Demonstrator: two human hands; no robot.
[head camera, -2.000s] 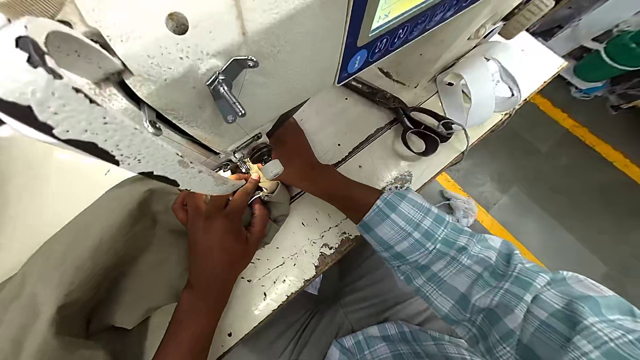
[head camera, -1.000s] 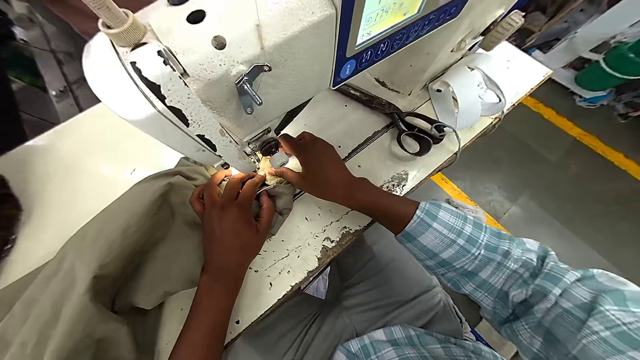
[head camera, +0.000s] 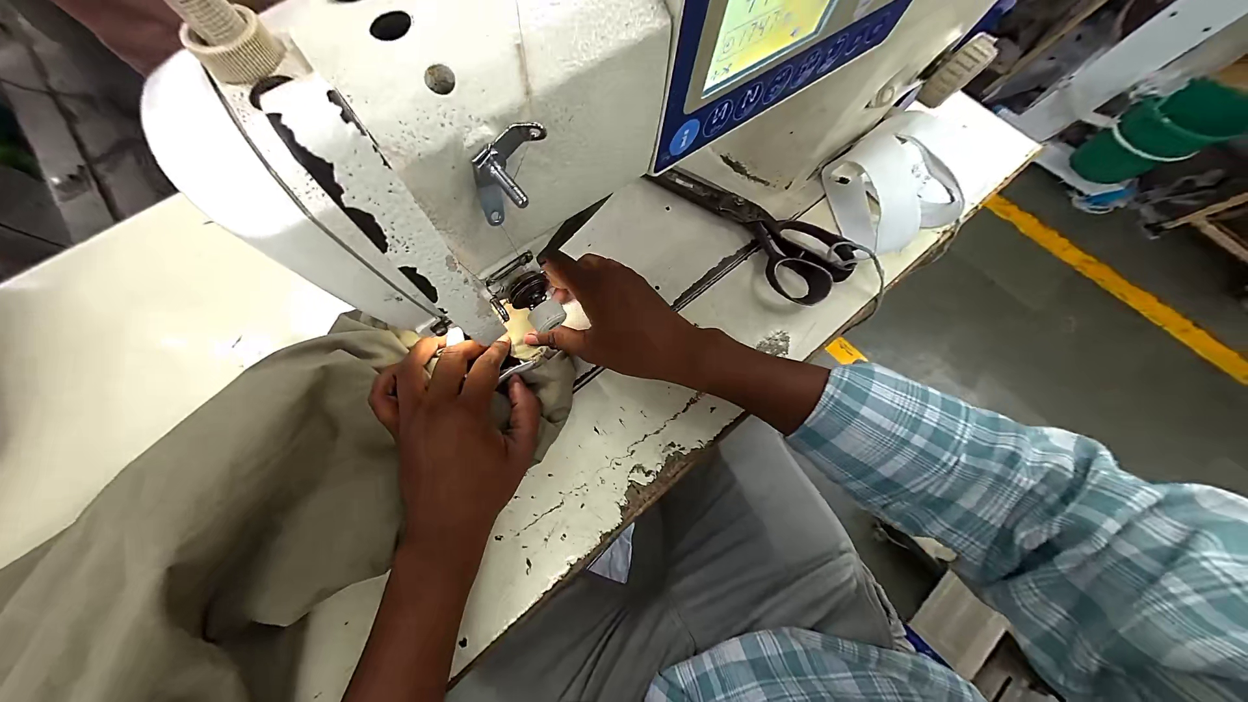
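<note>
Olive-grey fabric (head camera: 263, 468) lies over the left of the worn white table and runs under the head of an industrial sewing machine (head camera: 575, 88). My left hand (head camera: 453, 419) presses on the fabric close to the needle area, fingers bent around its edge. Just right of the needle area is my right hand (head camera: 624, 317), thumb and forefinger apart beside a small pale knob-like part (head camera: 547, 314). Whether they touch it or hold anything is not clear. A lit, cream-coloured patch (head camera: 517, 331) shows between the two hands.
Black-handled scissors (head camera: 804, 258) lie on the table right of the machine, by a loose roll of white tape (head camera: 892, 185). A control panel (head camera: 770, 49) is on the machine. The table's chipped front edge (head camera: 653, 487) is above my lap. A green bin (head camera: 1150, 132) stands beyond.
My right hand has shifted from right over the needle area to its right side, and its thumb and forefinger now show. My left hand stays on the fabric. The view has tilted.
</note>
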